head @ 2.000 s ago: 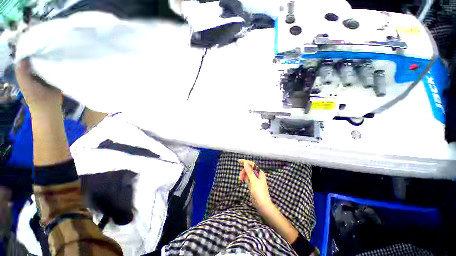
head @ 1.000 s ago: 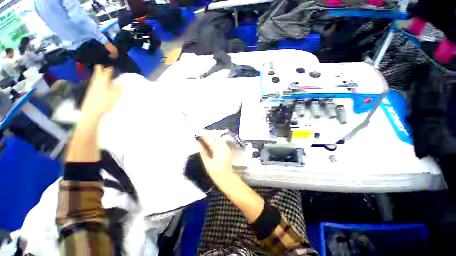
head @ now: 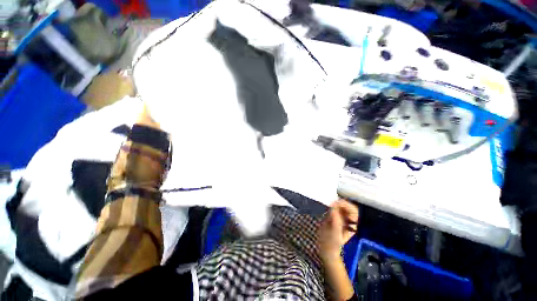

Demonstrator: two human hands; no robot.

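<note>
A large white garment piece with black patches (head: 197, 111) is spread in front of me, over the left of the machine table and down towards my lap. My left hand (head: 147, 115) is at its left edge, with the fingers hidden by the cloth. My right hand (head: 340, 226) is at its lower right corner, fingers curled on the edge by a dark patch. The overlock machine (head: 436, 111) stands to the right, and the cloth reaches close to its needle area.
More black-and-white fabric (head: 53, 200) is heaped at the left. A blue crate with dark pieces (head: 412, 264) is at the lower right. Another blue crate (head: 35, 111) is at the far left. The table's front edge (head: 424, 214) runs below the machine. Checked cloth (head: 253, 267) covers my lap.
The white piece has spread across the table's left part, and a dark patch now faces up. My left hand has moved right and slightly down, my right hand down and right. The view has shifted.
</note>
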